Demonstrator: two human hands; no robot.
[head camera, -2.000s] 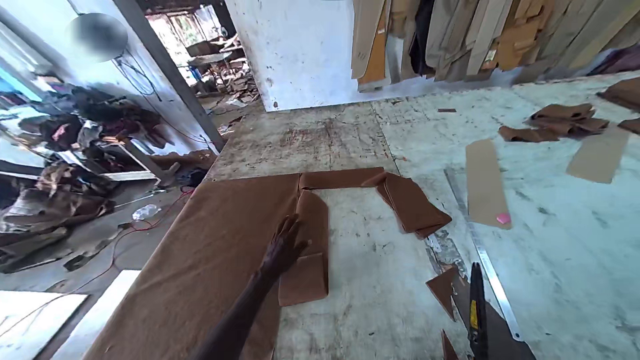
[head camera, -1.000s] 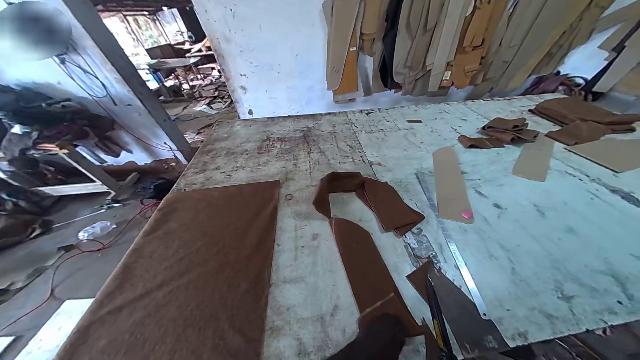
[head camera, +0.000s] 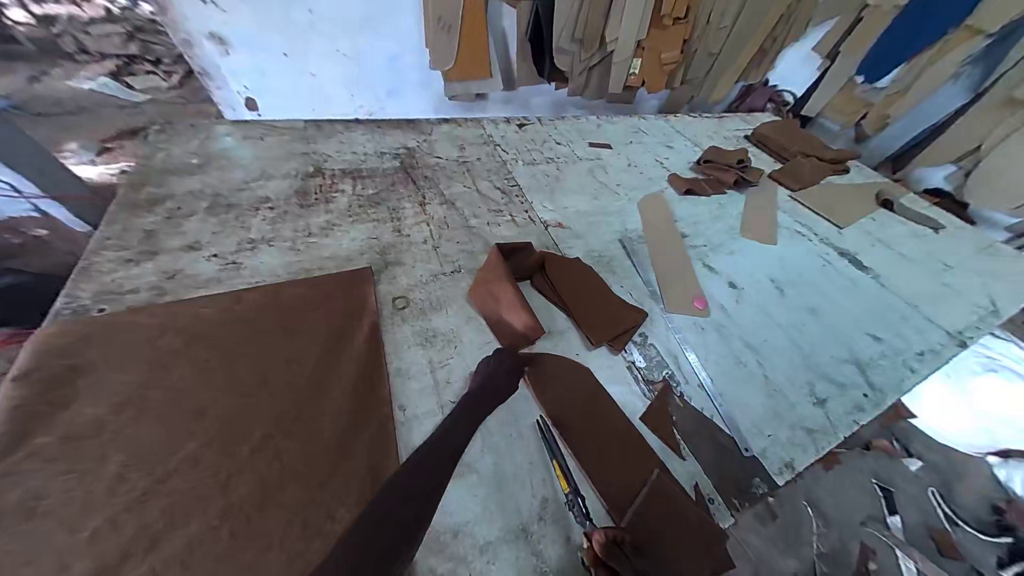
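Note:
My left hand (head camera: 498, 374) is closed on the edge of a long brown fabric strip (head camera: 592, 408), at the narrow point where it meets a folded part (head camera: 508, 300). At the bottom, my right hand (head camera: 612, 550) holds fabric shears (head camera: 564, 472), whose blades lie along the strip's left edge. The strip's lower end is doubled over beside the right hand. More brown layers (head camera: 588, 300) lie joined to the folded part, up and to the right. A large brown fabric sheet (head camera: 200, 432) lies flat left of my left arm.
Right of the strip are a metal ruler (head camera: 704, 372), a card pattern (head camera: 670, 256) with a pink piece on it, and triangular scraps (head camera: 664, 416). Folded brown pieces (head camera: 800, 148) and a knife-like tool (head camera: 908, 210) lie farther back. Patterns (head camera: 592, 48) hang on the wall.
The strip lay against the large sheet two seconds ago and now lies apart from it, to the right. The shears, earlier lying on the table, are now in my right hand. The view has shifted.

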